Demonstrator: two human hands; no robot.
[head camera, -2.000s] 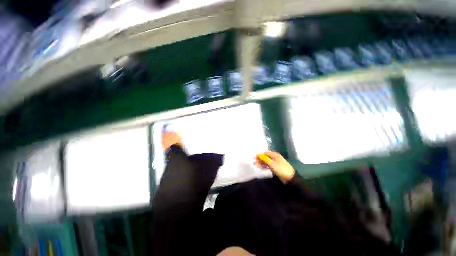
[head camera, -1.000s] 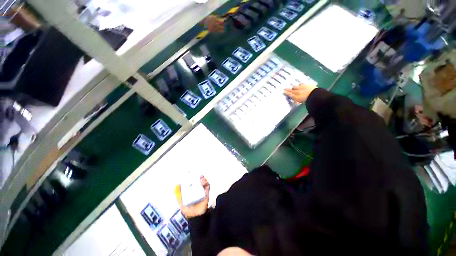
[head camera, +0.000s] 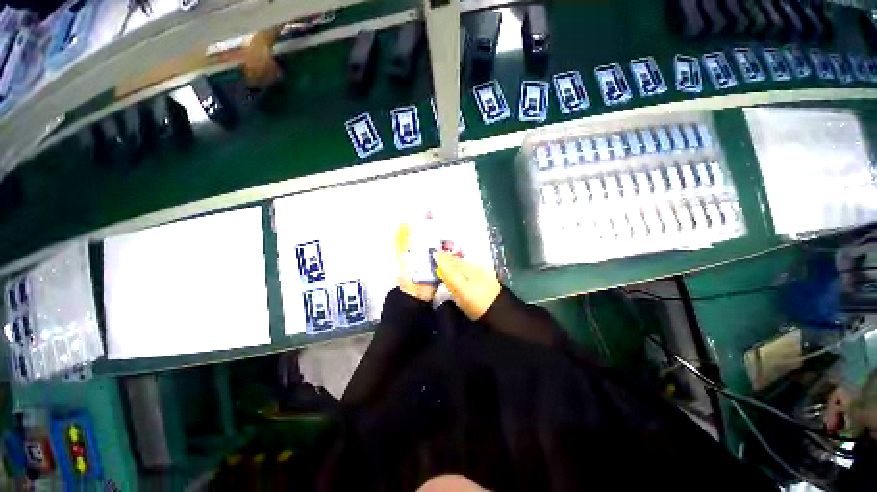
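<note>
My left hand (head camera: 412, 264), with a yellow-orange cover on a finger, holds a whitish piece, likely a carded piece (head camera: 423, 258), over the white sheet (head camera: 375, 216). My right hand (head camera: 467, 281) touches the same piece from the right, fingertips on it; whether it holds a small part is hidden. Three blue-edged carded pieces (head camera: 310, 261) lie on the left part of the sheet. A blister tray (head camera: 635, 240) with rows of small parts (head camera: 630, 180) lies to the right on the green bench.
A row of carded pieces (head camera: 570, 91) and black units (head camera: 537, 34) lie on the green belt behind a pale rail. A metal post (head camera: 445, 86) stands before me. White sheets (head camera: 187, 283) lie left and far right (head camera: 813, 173). Another person's hand (head camera: 260, 58) is beyond the belt.
My right hand has moved from the blister tray to the piece in my left hand. The head view has turned, and the bench now runs more level across the picture.
</note>
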